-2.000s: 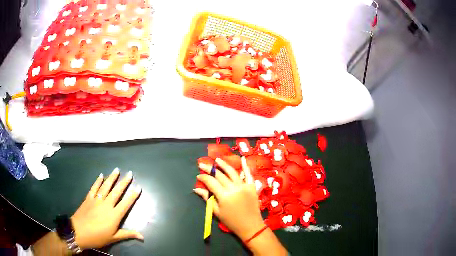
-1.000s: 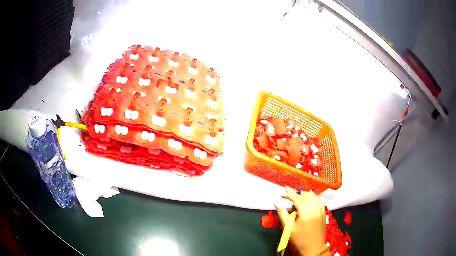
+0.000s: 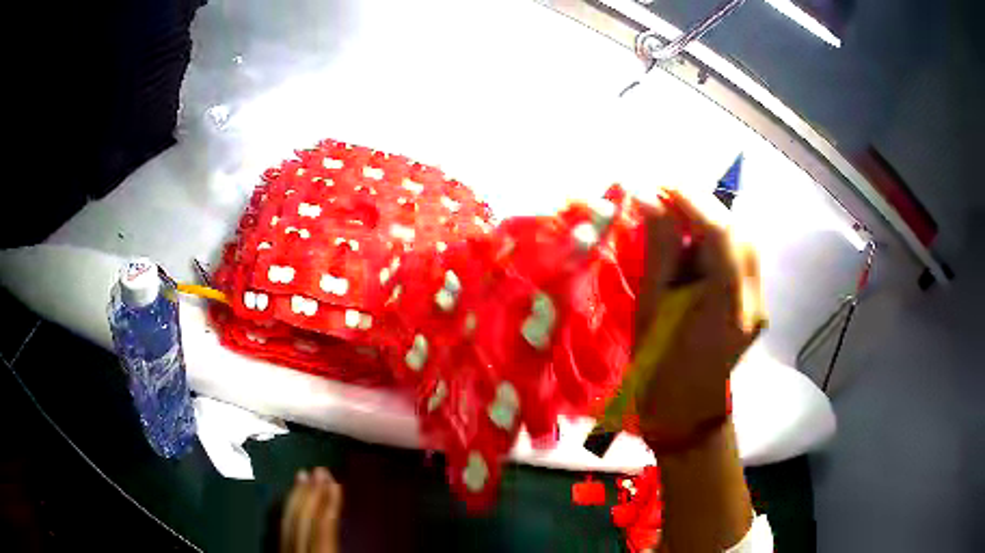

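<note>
My right hand [image 3: 697, 313] is raised at the right of centre, shut on a red moulded sheet [image 3: 518, 313] that hangs down to its left, blurred. The sheet has white patches. A yellow-handled knife [image 3: 643, 362] is also in this hand, with a bluish pointed tip [image 3: 730, 178] above the fingers and the handle end below. My left hand [image 3: 311, 510] is low at the bottom edge, dark, partly cut off and blurred; I cannot tell if it holds anything. A stack of moulded sheets [image 3: 313, 248] lies behind the hanging sheet, on the white covering [image 3: 389, 419].
A clear bottle [image 3: 157, 367] with a white cap stands at the left by a white scrap [image 3: 229, 432]. Loose red pieces [image 3: 639, 508] lie at the bottom right on the dark green tabletop [image 3: 540, 524]. A metal frame edge [image 3: 756, 97] runs along the upper right.
My right hand has risen from near the loose pieces and now has a sheet hanging from it. The sheet and hand now cover the basket area. My left hand shows again at the bottom edge.
</note>
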